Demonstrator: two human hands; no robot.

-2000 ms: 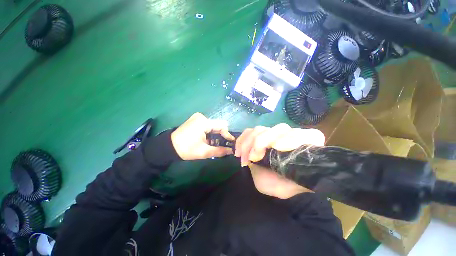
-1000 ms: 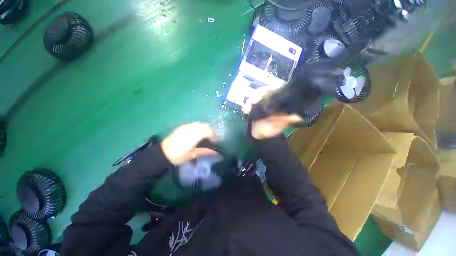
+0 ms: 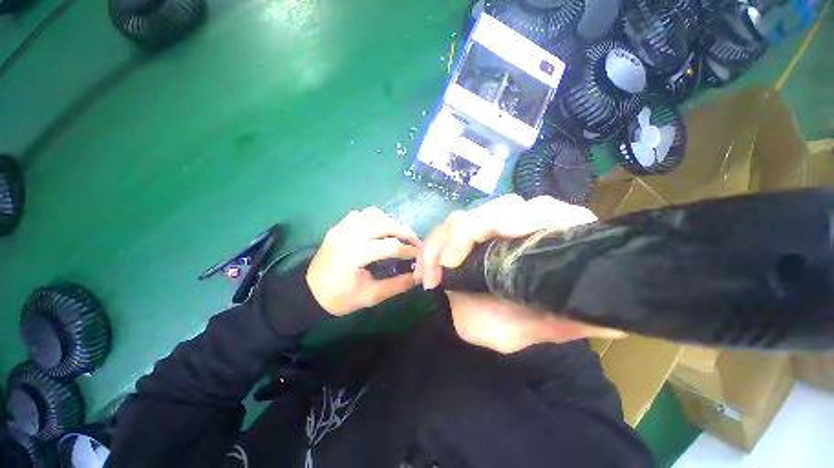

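My right hand (image 3: 512, 274) is closed around the front of the black electric screwdriver (image 3: 677, 270), which lies nearly level and runs out to the right edge. My left hand (image 3: 361, 262) holds a small black part (image 3: 391, 268) between thumb and fingers, mostly hidden by the fingers. The fingertips of both hands meet at the screwdriver's tip, so the tip itself cannot be seen. The blue and white screw box (image 3: 512, 55) lies beyond my hands, with small shiny screws (image 3: 448, 183) on and beside its near end.
Black fan heads (image 3: 608, 87) are heaped behind and right of the box. More fan heads (image 3: 64, 329) are at the left. A black clip-like part (image 3: 251, 260) lies beside my left forearm. An open cardboard carton (image 3: 722, 151) stands at right, partly behind the screwdriver.
One second ago the screwdriver was away from my left hand, near the box, and a fan head showed under my left hand. Now the screwdriver is back at my left fingertips.
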